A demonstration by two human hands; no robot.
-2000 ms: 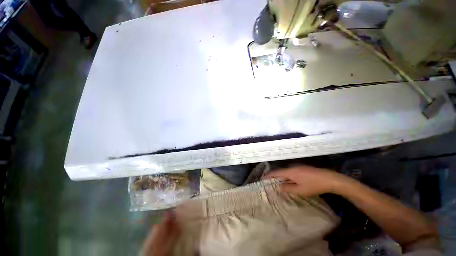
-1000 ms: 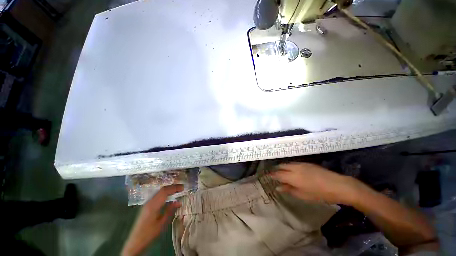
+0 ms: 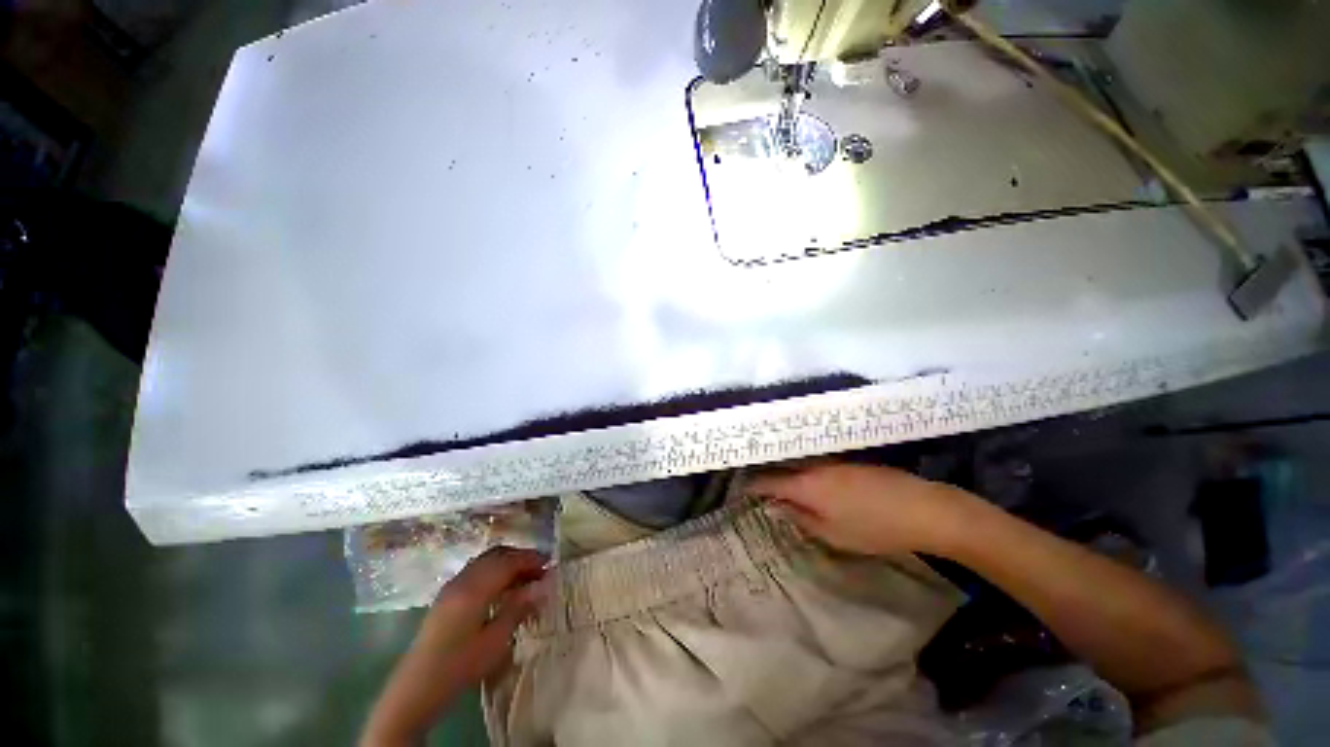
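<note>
A beige garment (image 3: 686,642) with a gathered elastic waistband (image 3: 649,577) lies over my lap, just below the table's front edge. My left hand (image 3: 496,591) grips the waistband's left end, fingers partly behind the cloth. My right hand (image 3: 846,508) grips the waistband's right end near the table edge. The band runs between both hands, fairly straight and slightly slanted. The garment's lower part is cut off by the bottom of the picture.
A white sewing table (image 3: 423,248) has a printed measuring strip (image 3: 700,442) along its front edge. The sewing machine (image 3: 795,88) stands at the back right under bright light. A clear packet (image 3: 401,562) shows below the table. Clear bags (image 3: 1043,708) lie at lower right. A dark figure stands at left.
My left hand, open and off the waistband a second ago, has closed on its left end. My right hand stays at the right end. The view has shifted slightly.
</note>
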